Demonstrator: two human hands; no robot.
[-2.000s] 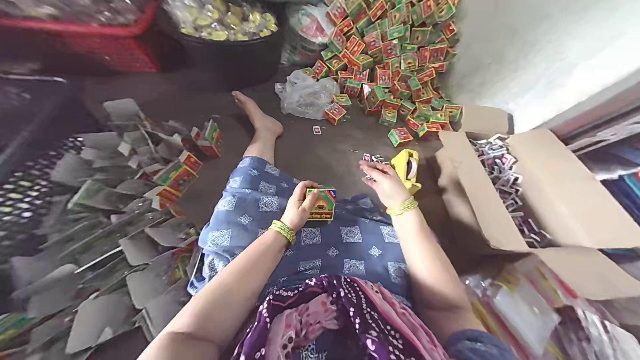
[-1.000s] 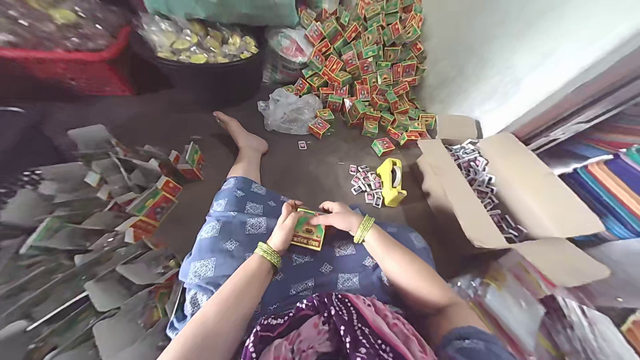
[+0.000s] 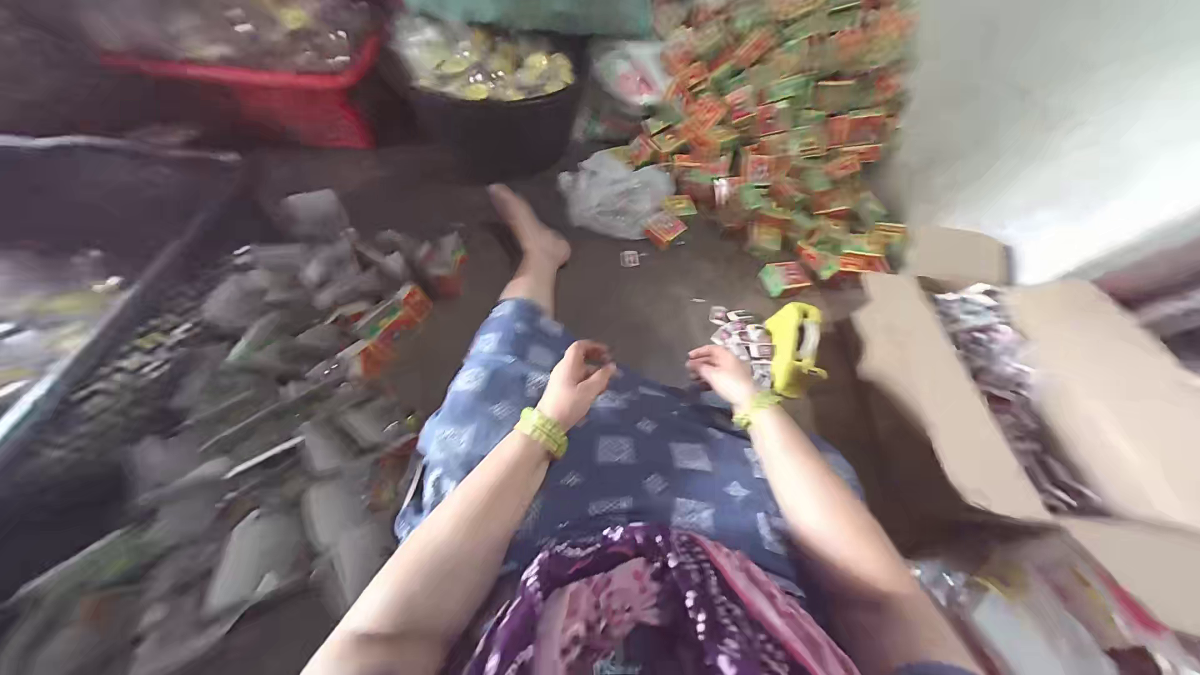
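Note:
My left hand hovers over the blue patterned cloth on my lap, its thumb and fingers apart with nothing between them. To its right, my right hand has its fingers loosely bent, and no object shows in it. Beside that hand lies a small pile of printed square pieces on the floor. A yellow tape dispenser stands against the pile's right side. One more square piece lies alone farther forward, near a clear plastic bag.
Small red and green printed boxes are heaped ahead. An open cardboard box of small pieces is at right. Flat cartons spread at left. Farther forward are a black tub and a red crate; my bare foot rests between.
The small printed box that both hands held a second ago is in neither hand now. My hands have moved apart, the right one back toward the pile of square pieces.

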